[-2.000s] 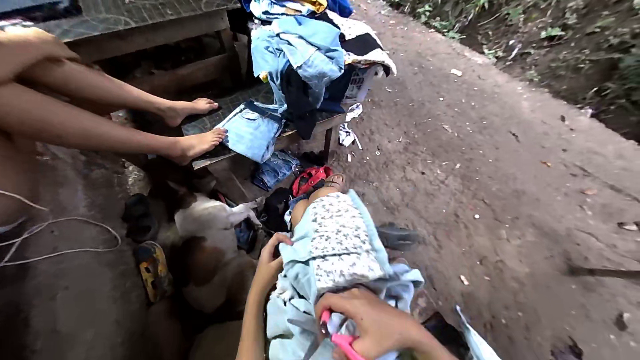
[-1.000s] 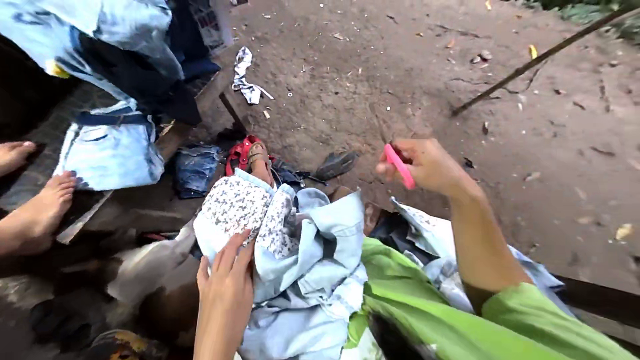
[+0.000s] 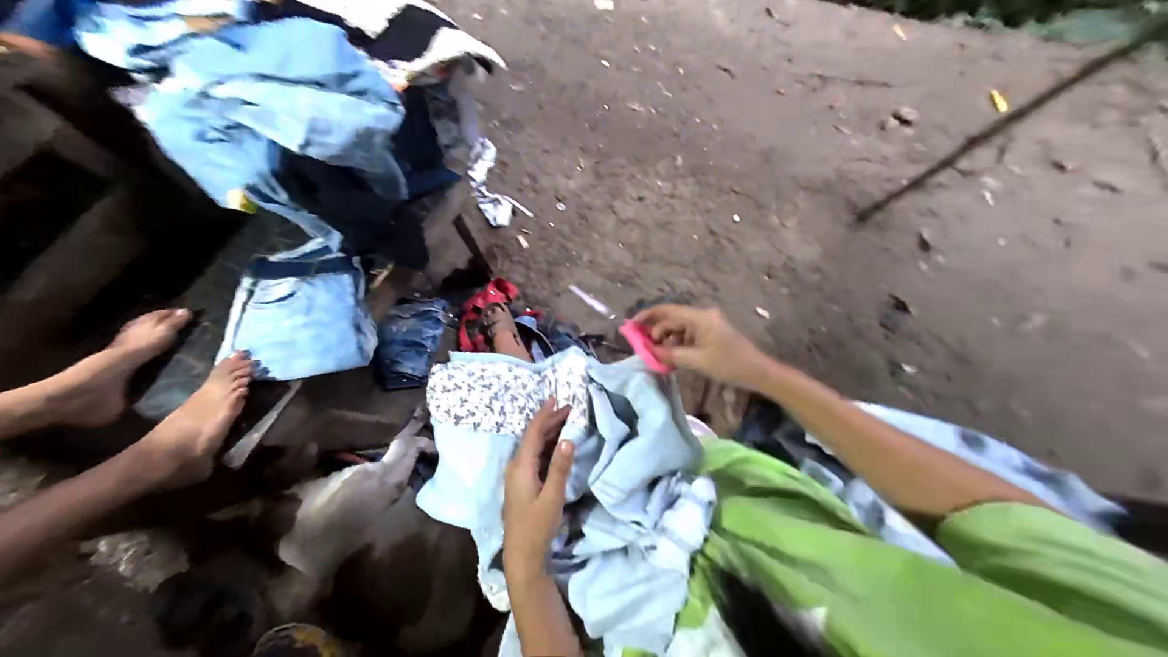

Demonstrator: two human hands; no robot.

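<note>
A light blue denim garment (image 3: pixel 639 456) with a floral printed fabric panel (image 3: pixel 488 397) lies bunched over my lap. My left hand (image 3: pixel 538 484) rests on it with the fingers at the panel's right edge, some of them hidden in the cloth. Just above the garment's upper right part, my right hand (image 3: pixel 689 342) grips pink-handled scissors (image 3: pixel 644 347). Their pale, blurred blade (image 3: pixel 593 301) points up and left, away from the cloth.
Another person's bare feet (image 3: pixel 205 401) are beside folded denim shorts (image 3: pixel 301 319) on a low bench. Piled clothes (image 3: pixel 274 100) lie beyond. A white and brown dog (image 3: pixel 356 511) lies at lower left. A thin stick (image 3: pixel 1004 119) slants over the dirt ground at upper right.
My right hand, with the scissors, has come back from over the dirt to the garment's upper edge. Two seconds ago it was lower on the cloth. My left hand stays on the garment.
</note>
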